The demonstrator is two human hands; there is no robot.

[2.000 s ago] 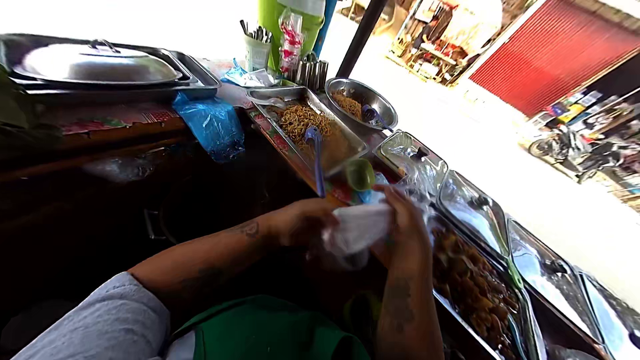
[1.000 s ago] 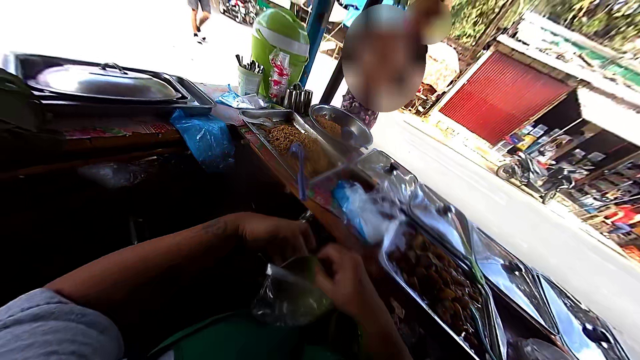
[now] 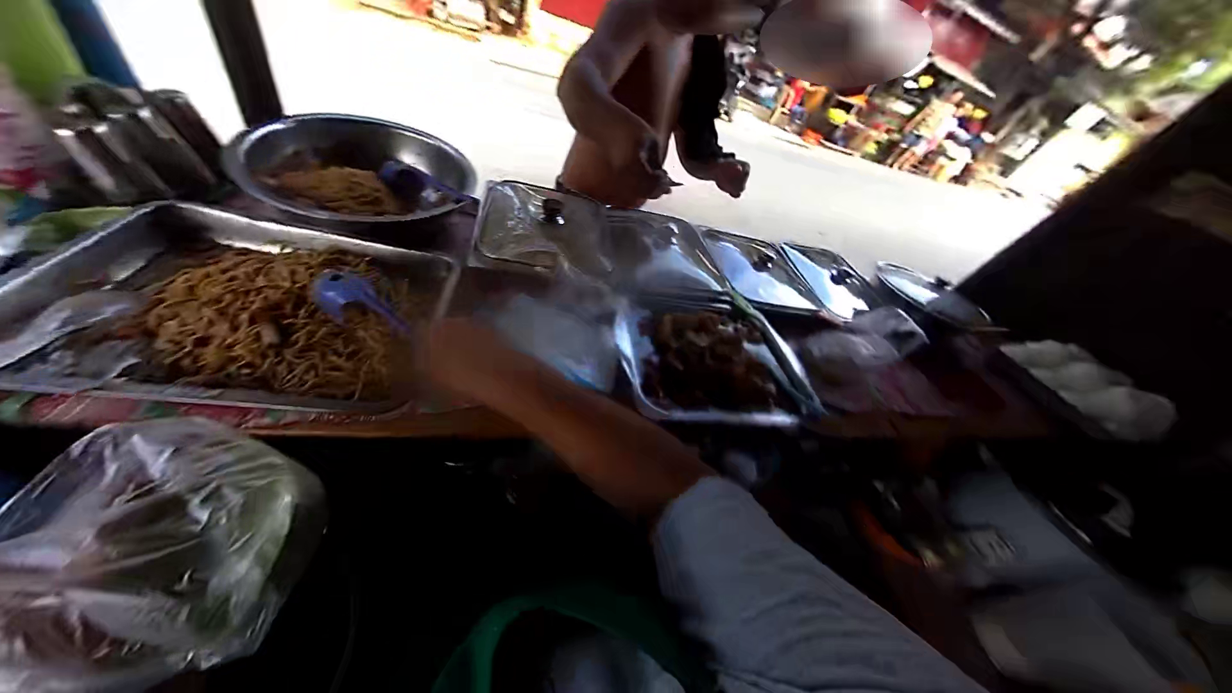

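My right hand [image 3: 457,356], blurred, reaches in from the lower right to the handle end of a blue-purple plastic spoon [image 3: 348,294]. Whether its fingers are closed on the handle is unclear. The spoon's bowl rests on stir-fried noodles [image 3: 260,322] in a rectangular metal tray [image 3: 221,397]. At the lower left is a clear plastic bag [image 3: 164,539] with something greenish inside or behind it. A brownish patch shows through its lower part; I cannot tell whether that is my left hand. Behind the tray, a round metal bowl [image 3: 351,130] holds more noodles and a dark blue spoon.
Right of the noodles lie a clear plastic bag [image 3: 553,337] and a metal tray [image 3: 707,414] of dark food with a utensil along its side. Lidded metal trays [image 3: 664,255] line the counter's outer edge. A person [image 3: 626,125] stands beyond them. White wrapped items [image 3: 1088,385] sit at right.
My hands were together around a clear bag; now my right hand is at the spoon in the noodle tray and a bag is at the lower left. The view has swung closer to the noodles.
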